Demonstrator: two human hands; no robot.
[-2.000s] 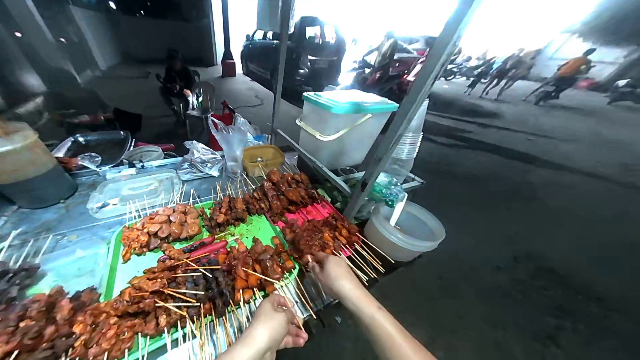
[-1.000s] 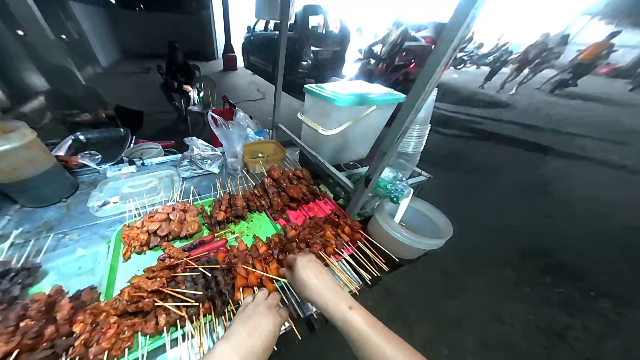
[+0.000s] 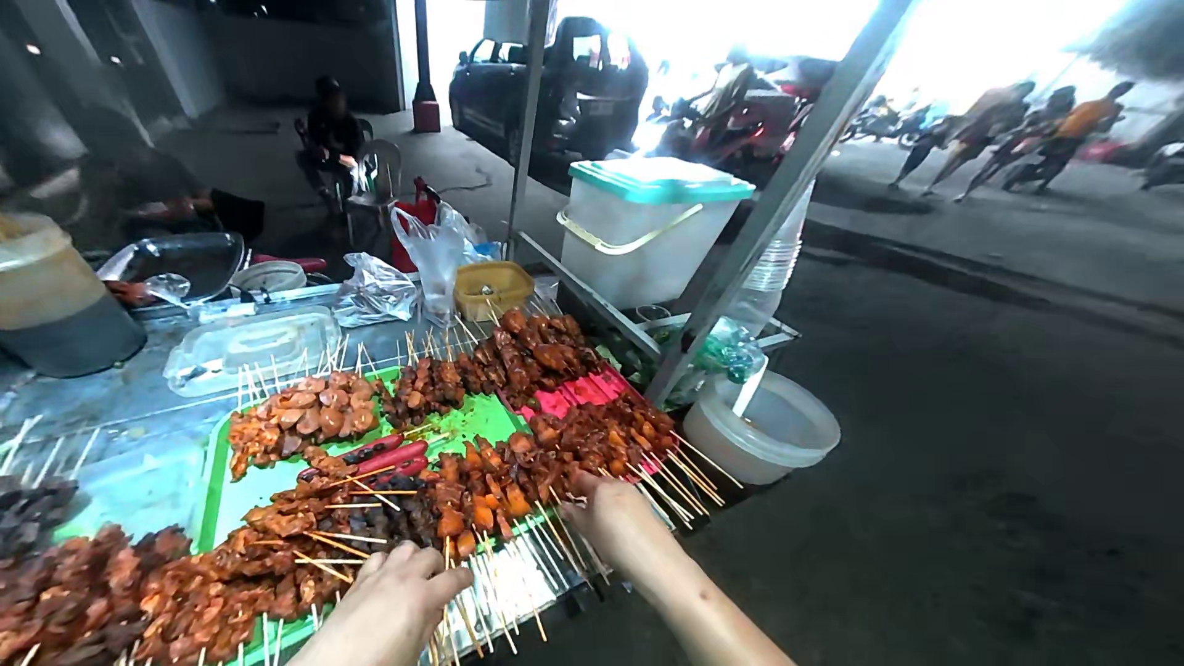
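Rows of glazed meat skewers (image 3: 504, 481) lie on a green tray (image 3: 217, 490) and a pink tray (image 3: 578, 396), their bamboo sticks pointing toward me. My left hand (image 3: 398, 592) is at the near edge, over the sticks beside dark skewered pieces; its fingertips are partly hidden and its hold cannot be made out. Further right, my right hand (image 3: 615, 518) reaches to the near ends of the orange-brown skewers, fingers bent down at the sticks; whether it grips one is unclear. Red hotdog skewers (image 3: 393, 458) lie in the middle of the green tray.
A clear plastic lid (image 3: 254, 351), a yellow tub (image 3: 493, 289) and plastic bags (image 3: 430, 259) stand behind the skewers. A metal post (image 3: 777, 194) rises at the right, near a lidded white bucket (image 3: 647, 231) and a round plastic pail (image 3: 763, 430). A person (image 3: 331, 139) sits beyond.
My left hand has moved left, away from my right hand, since one second ago. The loose stick lying across the near skewers then no longer shows there.
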